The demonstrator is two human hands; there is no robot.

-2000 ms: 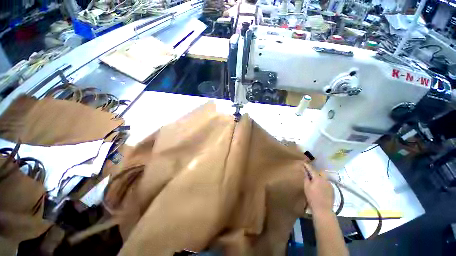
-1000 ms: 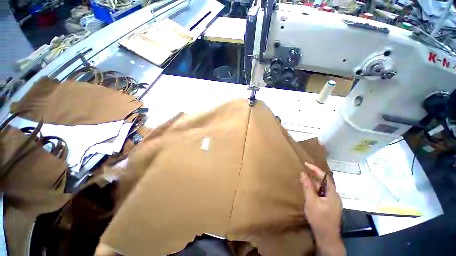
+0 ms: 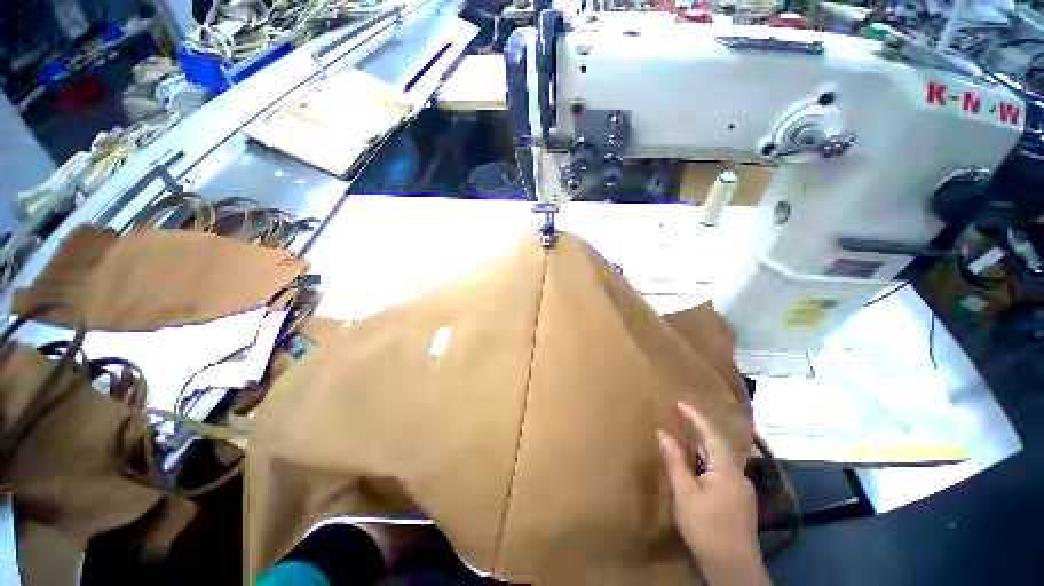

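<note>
A large brown panel (image 3: pixel 458 401) lies draped over the machine bed, its top under the presser foot (image 3: pixel 548 235). A straight dark seam (image 3: pixel 527 395) runs down its middle, and a small pale label (image 3: pixel 440 341) sits left of it. My right hand (image 3: pixel 712 486) lies on the panel's right part, thumb and forefinger apart, with a small dark tool partly visible in the palm. My left hand is not in view. The panel's lower edge shows a white rim near my lap.
The white sewing machine head (image 3: pixel 687 97) stands behind the panel, with a pale thread spool (image 3: pixel 719 198) beside it. Stacked brown and white pieces (image 3: pixel 160 280) with loops lie at the left. A pale flat stack (image 3: pixel 332 120) lies on the bench. Printed papers (image 3: pixel 882 401) lie at the right.
The bunched panel has been spread, so its seam and label now show. My right hand has moved from the panel's right edge inward and lower. The view has shifted slightly.
</note>
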